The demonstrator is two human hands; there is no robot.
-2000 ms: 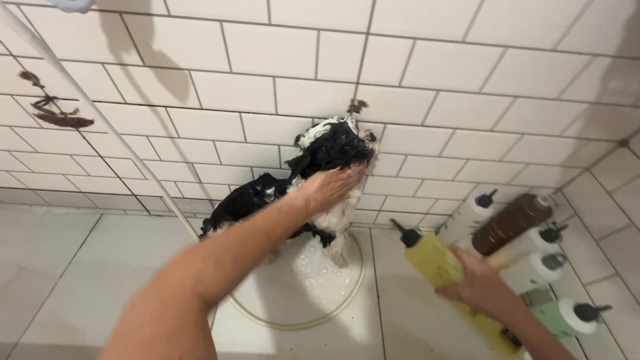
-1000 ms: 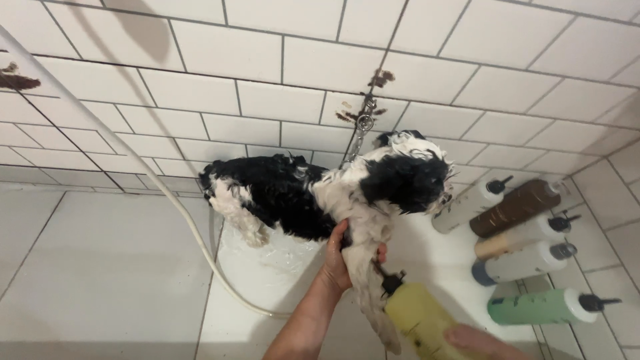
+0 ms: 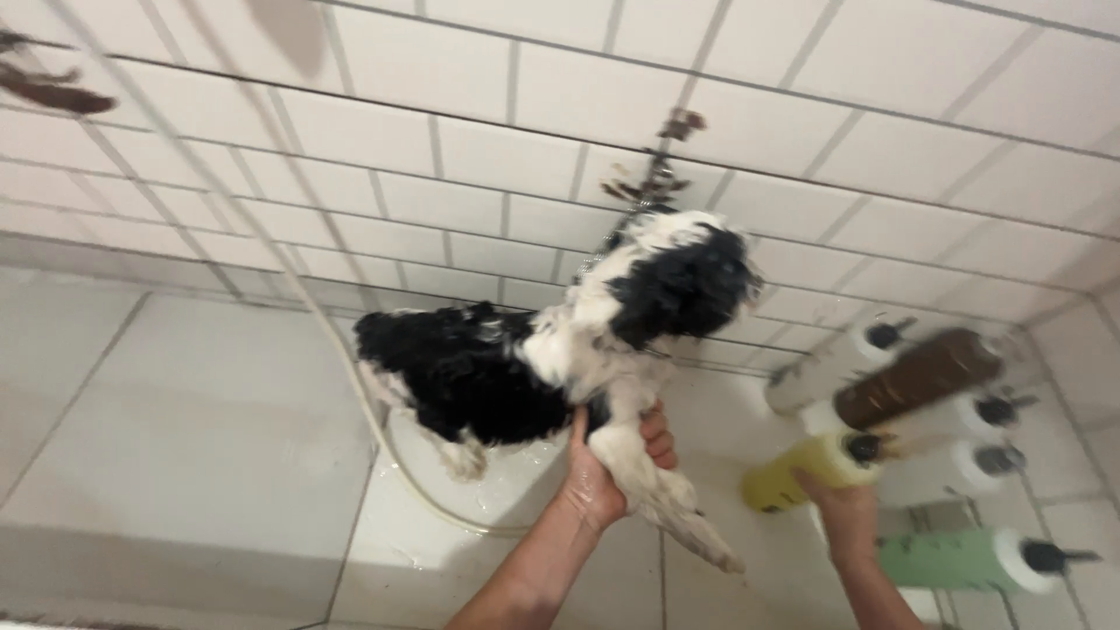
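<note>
A wet black and white dog [image 3: 472, 367] stands in the tiled basin beside the wall, its head turned to the right. My left hand [image 3: 612, 472] is closed around the dog's chest and upper front leg, its fingers showing on the far side. To the right, my right hand [image 3: 836, 503] grips a yellow squeeze bottle [image 3: 787, 472] with a black nozzle, held among the other bottles. A metal chain [image 3: 604, 249] runs from the wall down behind the dog's neck.
Several squeeze bottles stand at the right, among them a brown one [image 3: 919, 376] and a green one [image 3: 954, 558]. A pale hose [image 3: 350, 367] hangs at the left and loops under the dog. Dark brown marks [image 3: 682, 125] show on the white tile wall [image 3: 472, 157].
The yellow bottle has moved from beside the dog's front leg to the row of bottles, in my right hand. My left hand went from the dog's head to its chest and stays there.
</note>
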